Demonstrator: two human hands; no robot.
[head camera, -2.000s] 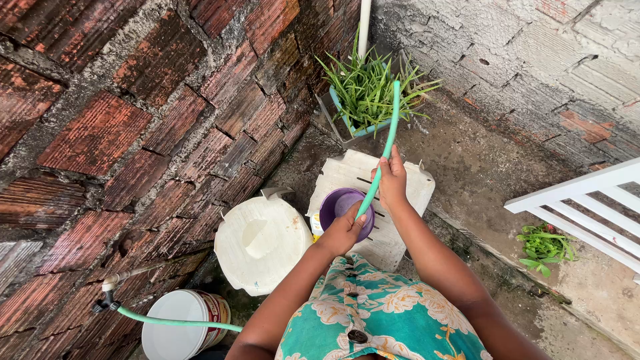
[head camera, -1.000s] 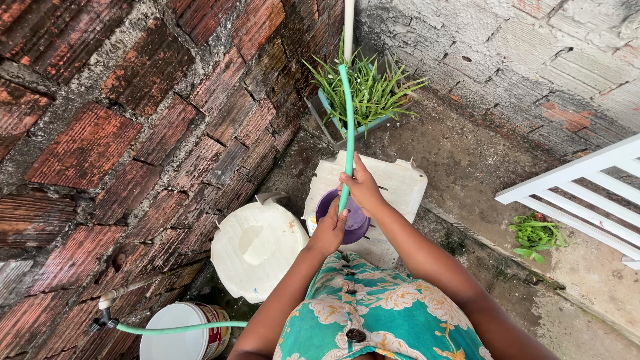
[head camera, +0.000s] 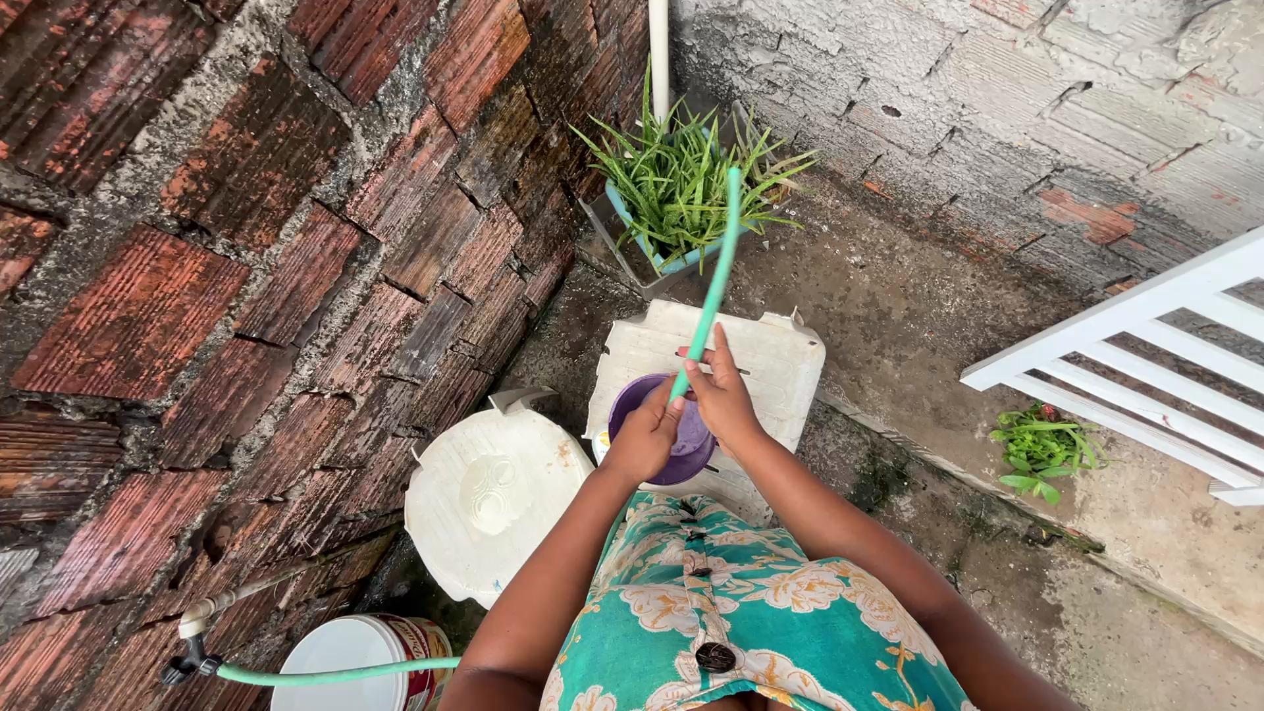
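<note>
A green garden hose rises from between my hands, its free end pointing toward the potted plant. My left hand is closed around the lower part of the hose, over a purple plastic bowl. Just above it, my right hand holds the hose between thumb and fingers. The bowl sits on a white plastic surface, partly hidden by my hands. No water is seen leaving the hose.
Spiky green plants grow in a light-blue planter in the wall corner. A round white plastic lid, a white bucket and a wall tap are at left. At right are a white slatted gate and a small leafy plant.
My right hand has shifted its hold on the hose, with its fingers now more extended. The hose's free end now leans right, whereas one second ago it stood almost upright.
</note>
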